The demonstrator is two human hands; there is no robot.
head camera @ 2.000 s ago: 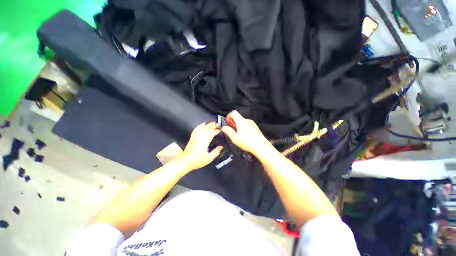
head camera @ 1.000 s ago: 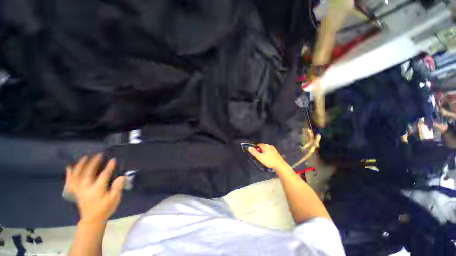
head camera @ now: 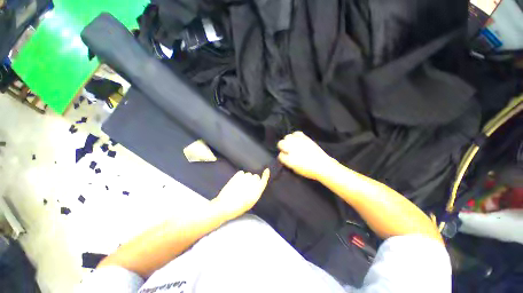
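A black garment [head camera: 304, 200] lies at the near end of the long padded arm [head camera: 189, 106]. My left hand [head camera: 244, 191] has its fingers curled on the black cloth beside the arm's near end. My right hand [head camera: 301, 153] is closed in a fist on the cloth just up and right of it, with its fingertips hidden. The thread snips [head camera: 356, 240], with a red handle, lie on the black cloth below my right forearm, apart from my hands.
A heap of black garments [head camera: 321, 68] rises behind. A beige block [head camera: 199, 151] lies on the padded table top [head camera: 143, 126]. A green surface [head camera: 63, 63] stands at upper left, above dark scraps on the pale floor. A tan hose [head camera: 467, 160] curves at right.
My left hand has come in from the left to near my right hand. The snips have left my right hand and lie on the cloth. The view has shifted leftward.
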